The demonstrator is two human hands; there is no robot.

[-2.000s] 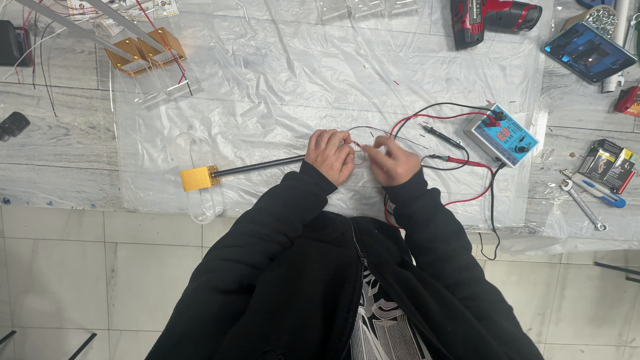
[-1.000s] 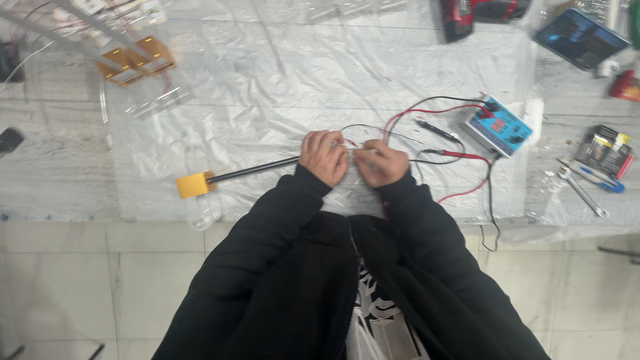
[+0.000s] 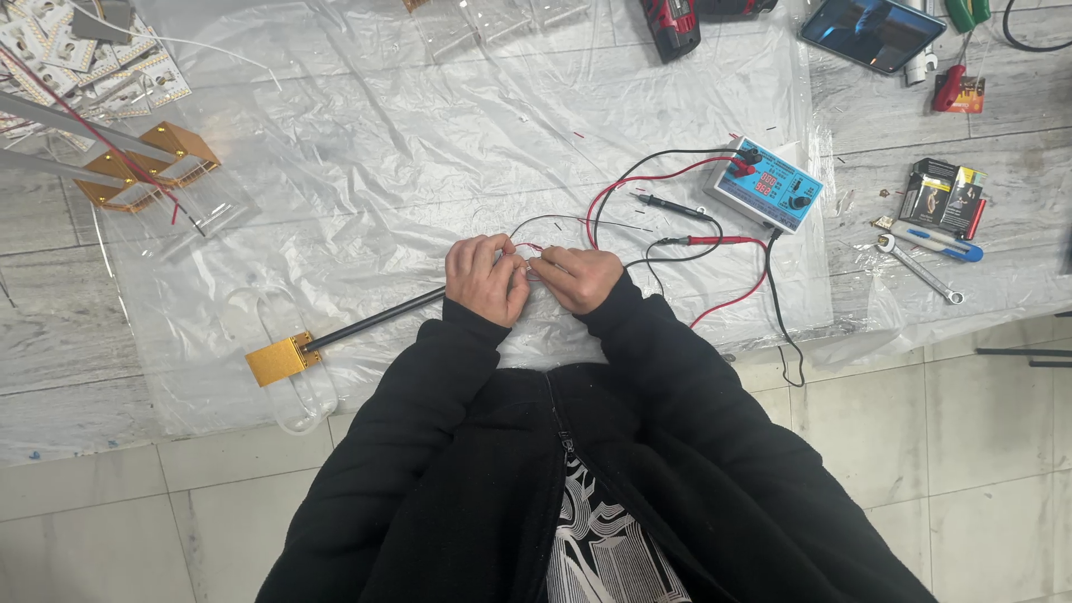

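My left hand (image 3: 486, 278) is closed around the near end of a black rod (image 3: 377, 318), with thin red wires (image 3: 529, 246) coming out at its fingertips. The rod's other end joins a gold-coloured metal block (image 3: 281, 358) at lower left. My right hand (image 3: 579, 278) pinches the thin wires close beside the left fingertips; exactly what lies between the fingers is hidden. A thin dark wire (image 3: 578, 217) arcs over the plastic sheet behind both hands. To the right sits a blue and white tester (image 3: 766, 186) with a lit red display, and its black probe (image 3: 670, 206) and red probe (image 3: 718, 240) lie nearby.
Plastic sheeting (image 3: 352, 151) covers the table. Gold-coloured blocks with rods (image 3: 134, 172) and a pile of LED boards (image 3: 84, 63) stand at upper left. A red and black power tool (image 3: 672, 29), a phone (image 3: 873, 33), a combination wrench (image 3: 921, 270) and a utility knife (image 3: 938, 241) lie right.
My right hand has come in close to the left fingertips; two seconds ago it was slightly farther away. The left hand keeps its hold on the rod.
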